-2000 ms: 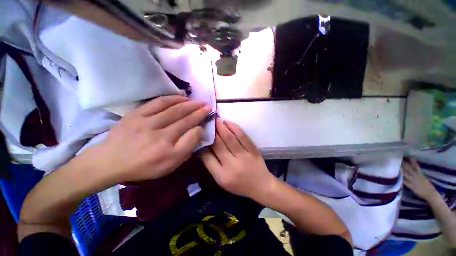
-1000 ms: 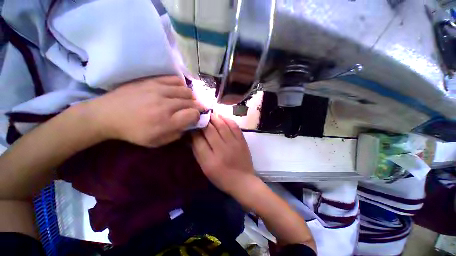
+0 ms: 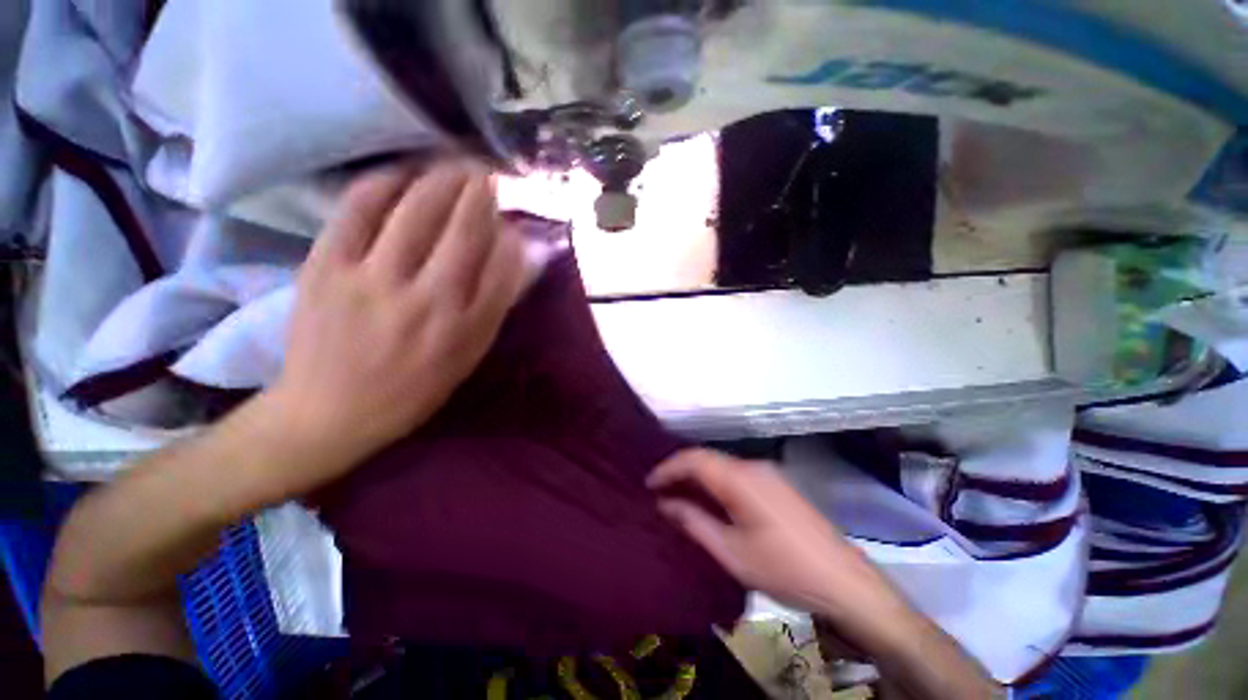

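Note:
The maroon fabric (image 3: pixel 507 506) hangs spread from near the needle over the table edge towards my lap. The white garment body (image 3: pixel 274 96) with maroon stripes is heaped to the left. My left hand (image 3: pixel 411 294) lies on the cloth just left of the needle area, its fingertips blurred and pressing the cloth there. My right hand (image 3: pixel 739 520) is lower right, with thumb and fingers pinching the right edge of the maroon fabric. The presser foot area (image 3: pixel 613 164) is under the bright lamp, right of my left fingertips; the needle itself is too blurred to tell.
The sewing machine head (image 3: pixel 958 82) with blue lettering spans the top right. The machine bed (image 3: pixel 821 349) runs right to a green packet (image 3: pixel 1143 315). Bundled white pieces with maroon stripes (image 3: pixel 1013 547) lie below the bed at right. A blue basket (image 3: pixel 240 609) is lower left.
My right hand has moved from beside the left hand down and right to the maroon edge. The maroon fabric now reaches up to the needle area and is spread out. The view has shifted.

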